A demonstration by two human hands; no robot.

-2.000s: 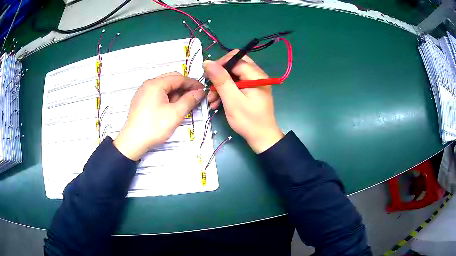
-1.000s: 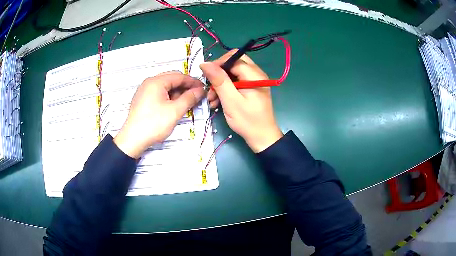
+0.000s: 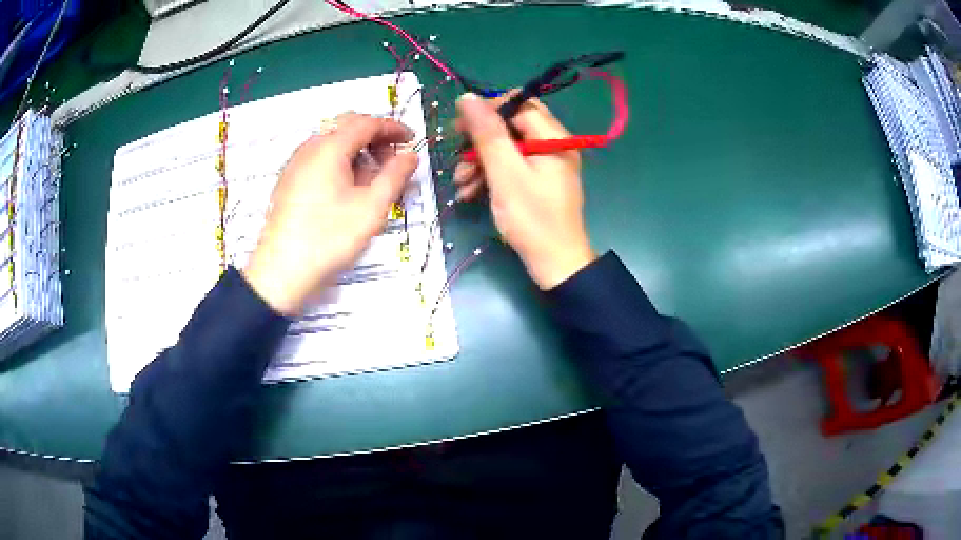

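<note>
My right hand (image 3: 532, 195) holds a red test probe (image 3: 569, 145) and a black test probe (image 3: 514, 103), to the right of the tray's upper right edge. The probe tips are blurred. My left hand (image 3: 335, 206) is over the white tray (image 3: 158, 348). Its thumb and index fingertips are close together beside thin lead wires (image 3: 426, 141); whether they pinch a wire is unclear. Flat white strips (image 3: 169, 227) lie in two columns on the tray, with yellow labels (image 3: 222, 200) and thin wires at their ends.
Stacks of white trays stand at the left (image 3: 40, 222) and right (image 3: 919, 158) on the green bench mat (image 3: 685, 211). Probe cables (image 3: 406, 37) run to the back edge. A black cable (image 3: 216, 51) lies at back left. A red stool (image 3: 880, 374) is on the floor at right.
My right hand with both probes has moved slightly up and right, away from my left fingertips. My left hand has shifted slightly up. The view has shifted a little.
</note>
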